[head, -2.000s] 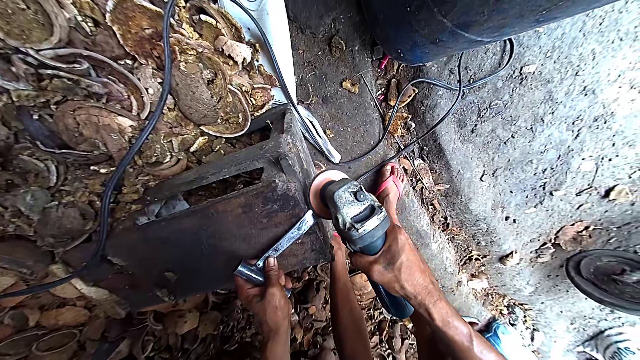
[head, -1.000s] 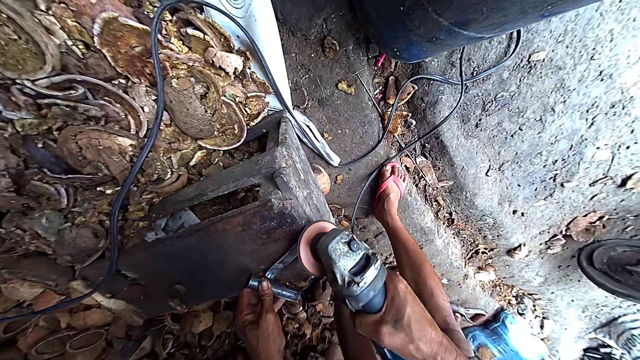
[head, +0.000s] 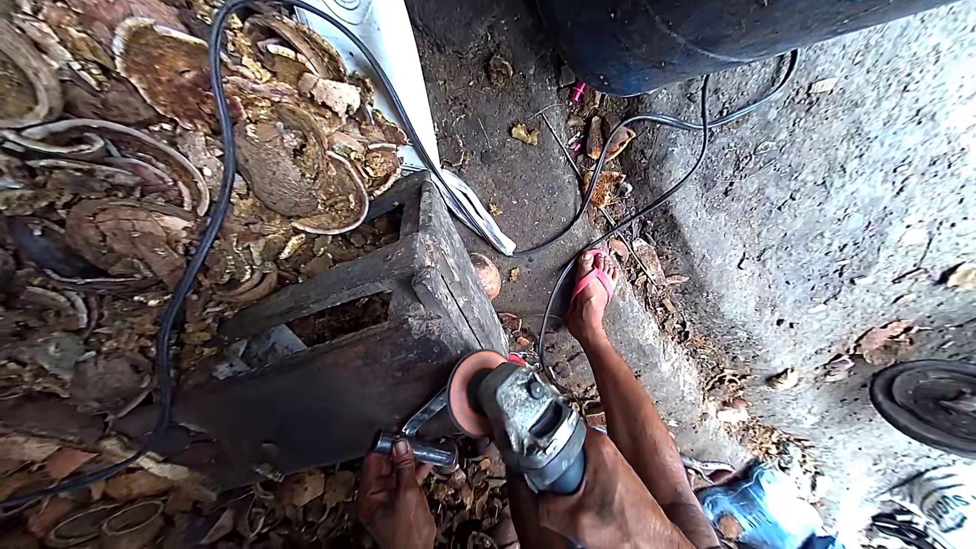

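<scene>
My right hand (head: 602, 496) grips the body of an angle grinder (head: 537, 431), whose reddish disc (head: 469, 393) is over a metal strip (head: 425, 413) at the lower right corner of a dark wooden stool or bench lying on its side (head: 328, 396). The strip joins a short metal tube (head: 418, 450). My left hand (head: 396, 492) pinches that tube between thumb and fingers, just below the stool. Whether the disc touches the strip is not clear. The disc and grinder head hide the strip's far end.
Dried shell-like pieces (head: 297, 168) are heaped at left, crossed by a black cable (head: 223, 152). A blue drum (head: 610, 46) stands at top. A foot in a pink flip-flop (head: 591, 293) rests on the ground near the cable. A round black object (head: 926, 404) lies at right.
Two seconds ago the strip lay across the stool's side with the disc at its upper end; the grinder, strip and tube have since moved lower. My hands keep their hold.
</scene>
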